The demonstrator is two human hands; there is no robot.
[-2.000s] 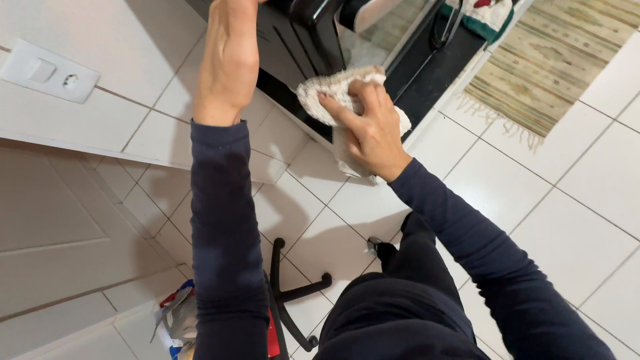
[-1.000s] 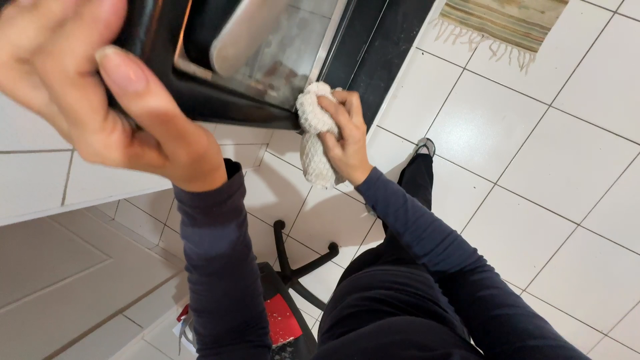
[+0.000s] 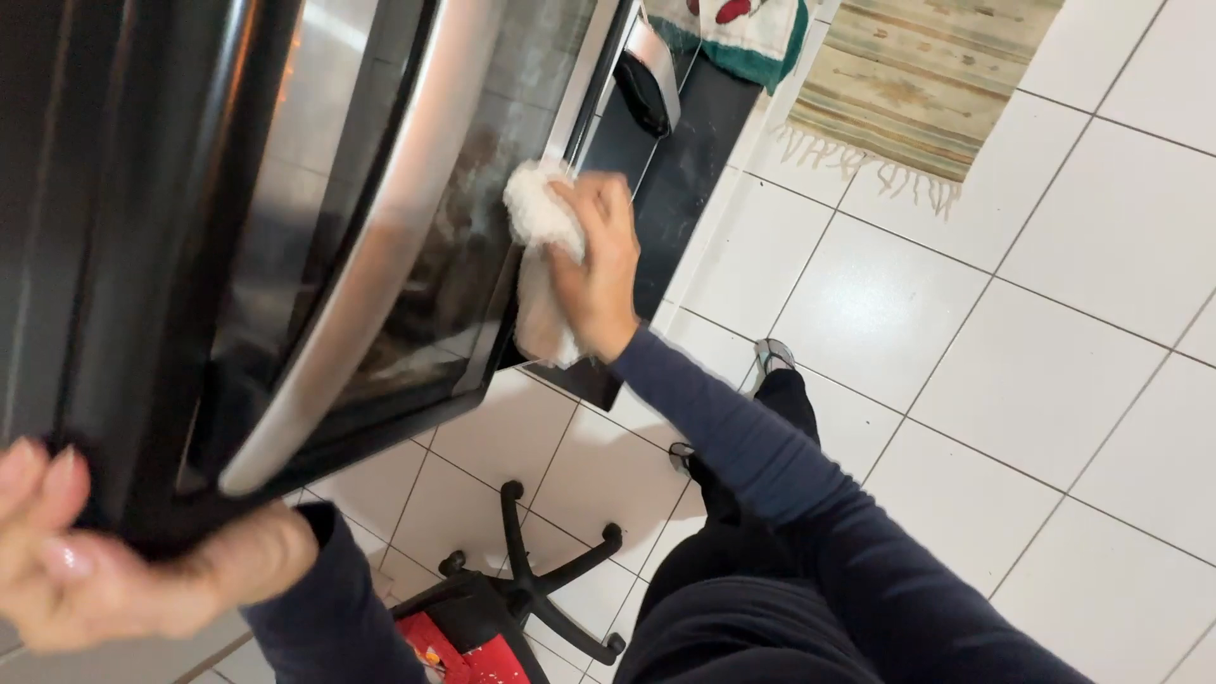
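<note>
A black oven [image 3: 123, 237] with a glass door [image 3: 456, 237] and a curved metal handle [image 3: 380, 237] fills the left of the view. My right hand [image 3: 598, 266] grips a bunched white cloth [image 3: 546, 214] and presses it to the lower edge of the glass door; part of the cloth hangs below the fingers. At the lower left, my left hand [image 3: 152, 579] curls around the oven's black corner, its fingertips and thumb on different sides.
A black office chair's wheeled base [image 3: 532, 589] with a red item [image 3: 465, 655] stands below the oven. A dish towel [image 3: 760, 38] hangs near another handle [image 3: 651, 85] at the top. A fringed striped rug [image 3: 912, 85] lies on white floor tiles [image 3: 997, 399].
The view has shifted, and the oven door and its handle now fill more of it. My right hand has moved with the cloth from the oven's corner onto the door's lower edge.
</note>
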